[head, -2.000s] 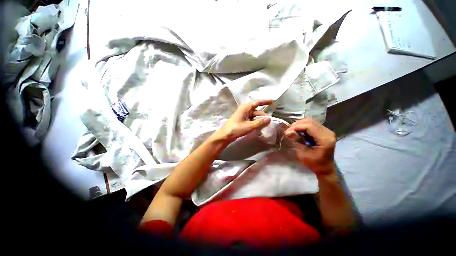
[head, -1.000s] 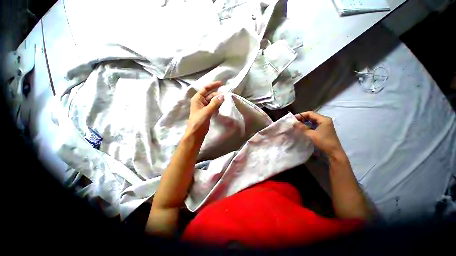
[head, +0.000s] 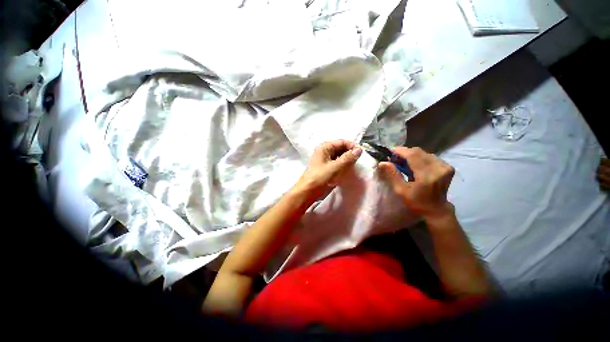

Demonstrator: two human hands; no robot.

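A large pale grey-beige garment point(head: 200, 133) lies spread over the white table and down to my lap. My left hand point(head: 332, 162) pinches an edge of the garment between thumb and fingers. My right hand point(head: 423, 179) holds dark blue and black thread snips point(head: 394, 162). Their blade tips point left, at the cloth edge by my left fingertips. Whether the tips touch the cloth or a thread is too small to tell. A small dark blue label with pale marks point(head: 136, 173) shows on the garment's left part.
The white table point(head: 441, 77) has its edge running diagonally on the right. A white paper pad point(head: 498, 17) lies at the upper right. Grey cloth point(head: 535, 194) with a clear item point(head: 511, 123) on it is at right. More pale garments point(head: 23, 93) are at far left.
The right hand has released the cloth edge it pinched a second ago and moved in beside the left hand, with the snips now showing. The left hand has moved right and down in the view.
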